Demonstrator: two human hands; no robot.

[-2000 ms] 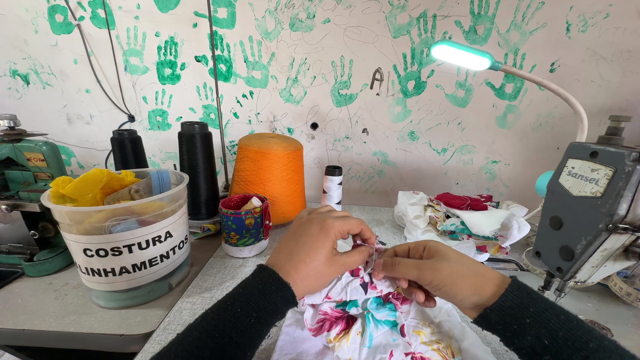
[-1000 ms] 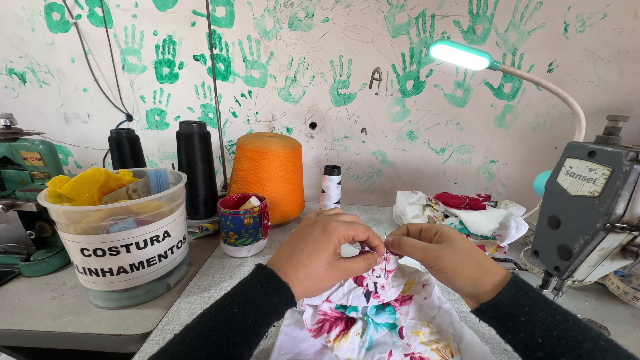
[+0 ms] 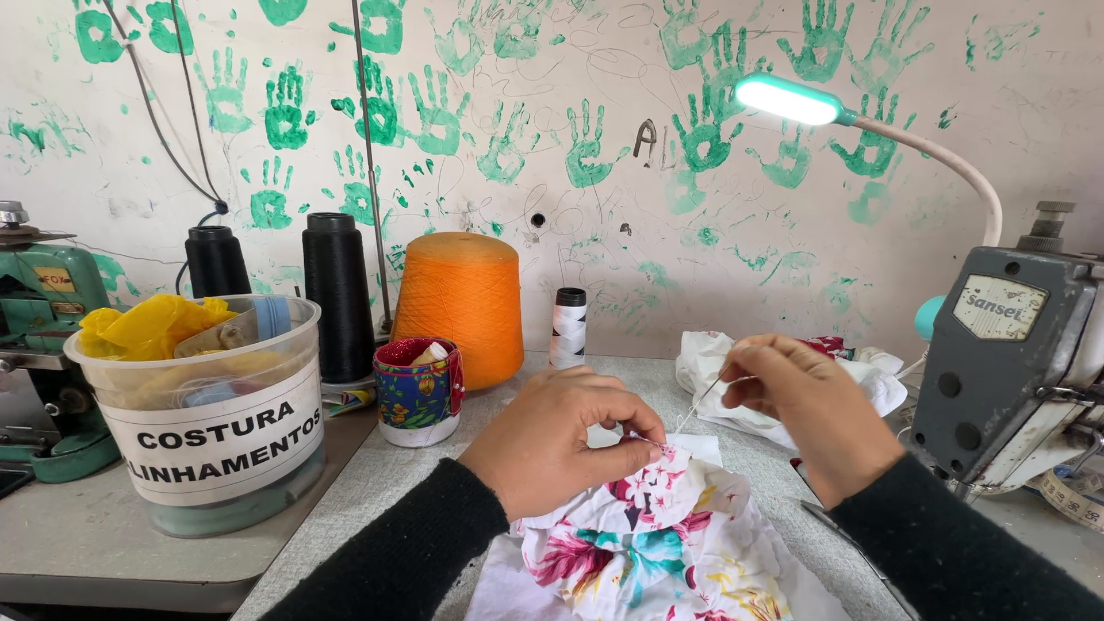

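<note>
White floral fabric (image 3: pixel 642 548) lies bunched on the grey table before me. My left hand (image 3: pixel 573 435) pinches its upper edge between thumb and fingertips. Up and to the right, my right hand (image 3: pixel 802 405) holds a thin sewing needle (image 3: pixel 709 392) between thumb and fingers, angled down toward the cloth. A fine white thread (image 3: pixel 683 424) runs between the needle and the fabric edge by my left fingertips; how it passes through the cloth is too small to tell.
A labelled plastic tub (image 3: pixel 203 431), a fabric-covered cup (image 3: pixel 420 397), an orange thread cone (image 3: pixel 461 302) and a white spool (image 3: pixel 568 329) stand left and behind. More cloth (image 3: pixel 716 379) lies at the back right, near a grey Sansei sewing machine (image 3: pixel 1000 362) and a lit lamp (image 3: pixel 793 99).
My right hand has moved up and right, away from my left hand, and the needle and thread now show between them. My left hand stays at the fabric edge.
</note>
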